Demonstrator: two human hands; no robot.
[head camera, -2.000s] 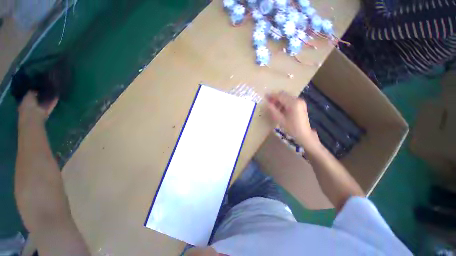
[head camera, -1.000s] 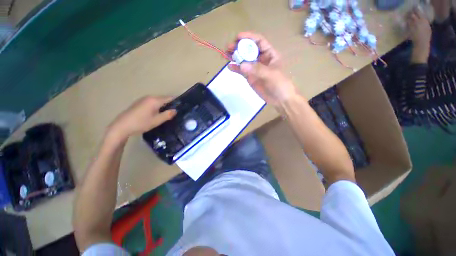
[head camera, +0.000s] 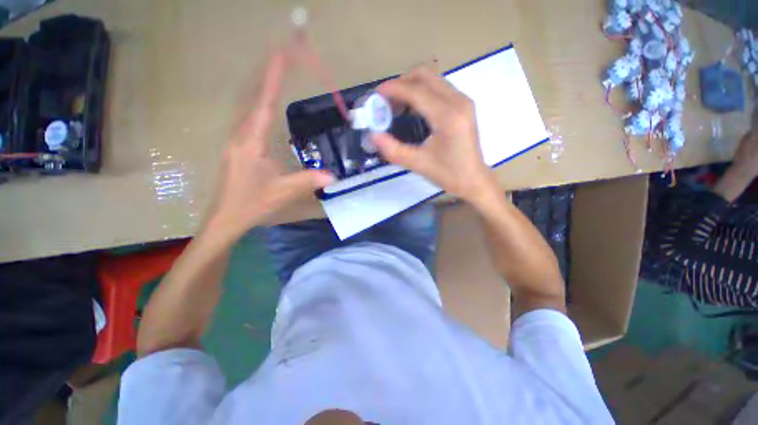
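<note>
A black plastic housing (head camera: 332, 153) lies at a slant on the white work pad (head camera: 503, 104), its inside facing up. My right hand (head camera: 440, 133) holds a round silver-white motor (head camera: 376, 112) between thumb and fingers above the housing. Reddish lead wires (head camera: 320, 70) run up and left from the motor to a blurred white connector (head camera: 299, 15). My left hand (head camera: 264, 166) is spread at the housing's left end, thumb at its near edge, fingers near the wires. Whether it touches the wires is blurred. My right hand hides part of the housing.
A motor pile (head camera: 652, 75) and small blue box (head camera: 721, 87) lie on the bench at right. Black housings (head camera: 62, 100) sit at far left. An open carton (head camera: 607, 266) stands below the bench at right, beside a person's striped sleeve (head camera: 706, 228). A red stool (head camera: 120, 299) is at lower left.
My right hand has brought the motor down and left over the housing. My left hand has let go of the housing's top and opened out at its left end. The view has turned.
</note>
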